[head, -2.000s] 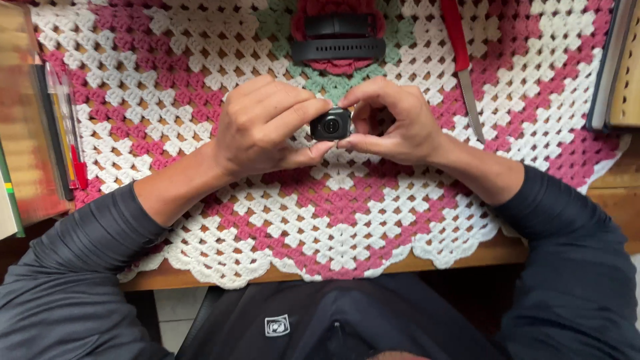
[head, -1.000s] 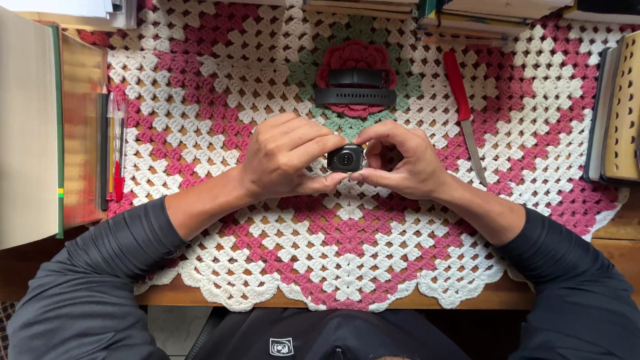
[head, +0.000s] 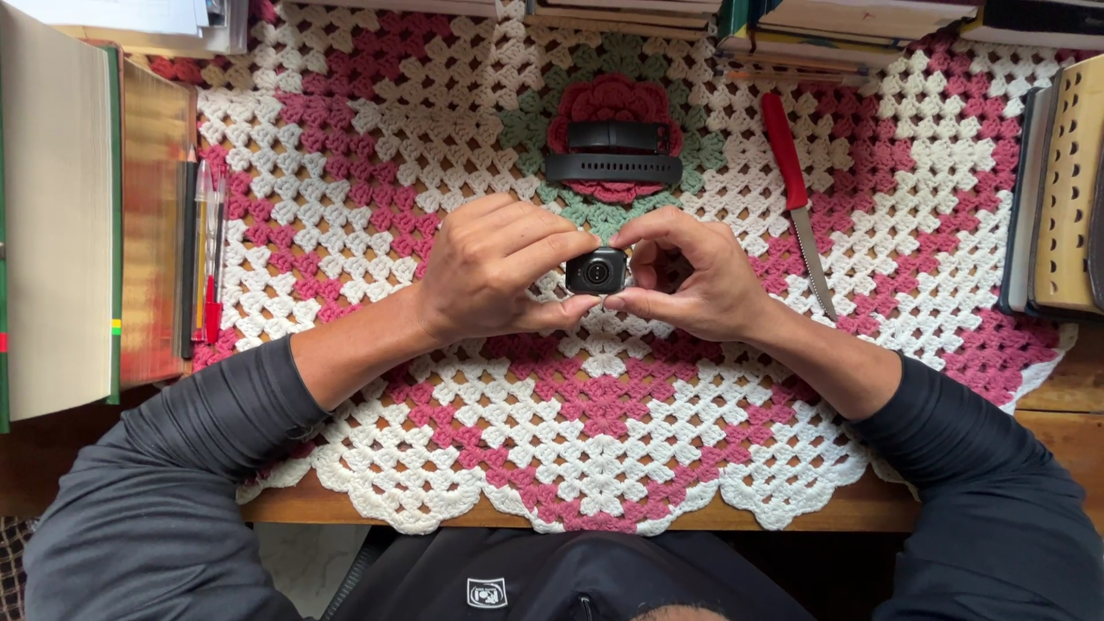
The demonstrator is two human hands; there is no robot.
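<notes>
Between my two hands is a black smartwatch body [head: 596,272], its sensor side facing up and no strap on it. My left hand [head: 507,269] grips its left side, fingers on the top edge and thumb at the bottom edge. On the other side, my right hand [head: 695,274] pinches the right end with thumb and index finger. Beyond them, two black watch strap pieces, a plain one [head: 604,135] and one with holes [head: 614,168], lie on a crocheted red flower. A serrated knife with a red handle [head: 785,151] rests right of my right hand, its blade pointing toward me.
A crocheted tablecloth [head: 604,405] covers much of the wooden table. Thick books [head: 60,216] stand at the left, with pens and a pencil [head: 204,250] beside them. More books [head: 1069,185] sit at the right, and others [head: 845,17] line the far edge.
The view has shifted, showing more of the table's far side. Both hands keep hold of the watch body in much the same pose; the straps and knife have not plainly moved.
</notes>
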